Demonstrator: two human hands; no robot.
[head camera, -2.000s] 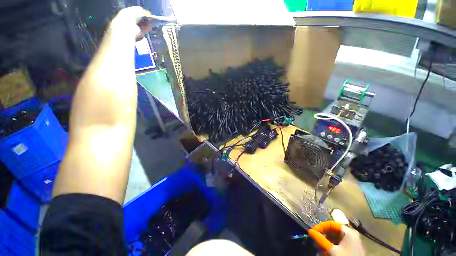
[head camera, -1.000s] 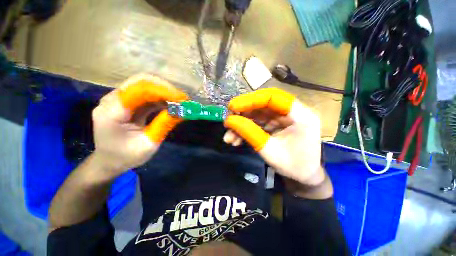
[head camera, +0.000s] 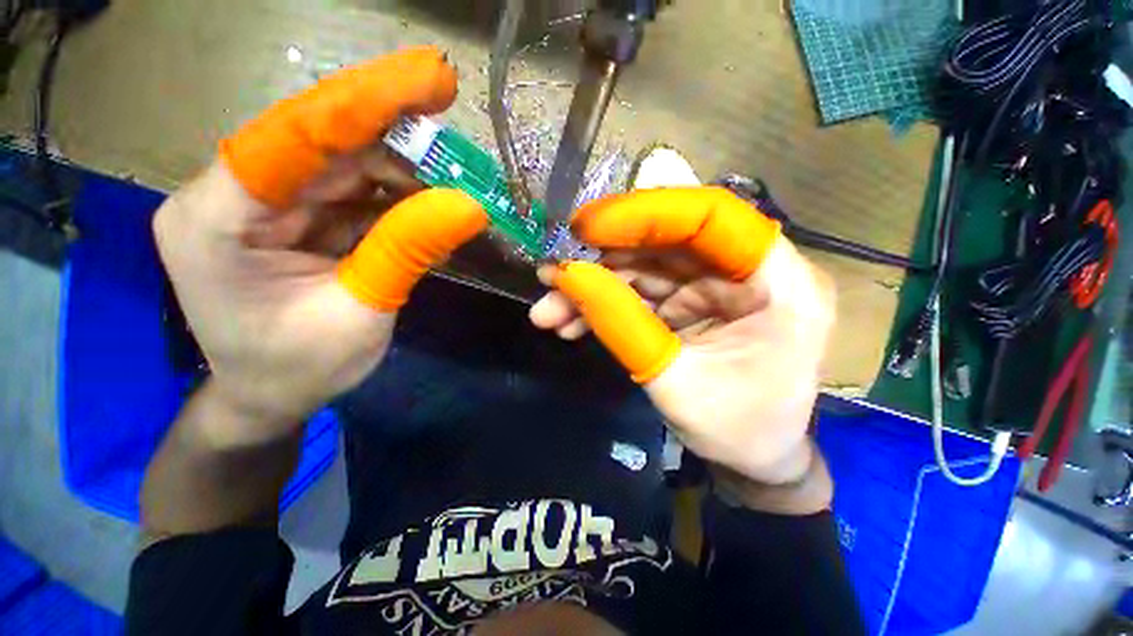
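Note:
A thin green circuit board (head camera: 478, 184) slants from upper left to lower right in front of me. Its flat silver-white USB-A plug is at the upper left end. My left hand (head camera: 304, 236), with orange finger cots, has index finger and thumb around the plug end. My right hand (head camera: 708, 292), also with orange cots, pinches the small silver connector (head camera: 565, 244) at the lower right end. The dark soldering iron tip (head camera: 582, 143) comes down to the board near that connector. The bent feed tube (head camera: 502, 112) reaches the board beside it. Whether solder is melting there, I cannot tell.
Silver solder specks (head camera: 534, 131) lie under the iron. A cream pad (head camera: 666, 174) and a black cable (head camera: 845, 245) lie right of it. Coiled black cables (head camera: 1031, 62), red handles (head camera: 1062, 410) and orange-red loops (head camera: 1093, 255) are far right. Blue bins (head camera: 919, 509) stand below the bench edge.
My left hand rose with the plug end, so the board went from level to slanted. The connector end is now at the iron tip. Two seconds ago my left hand was at a large box.

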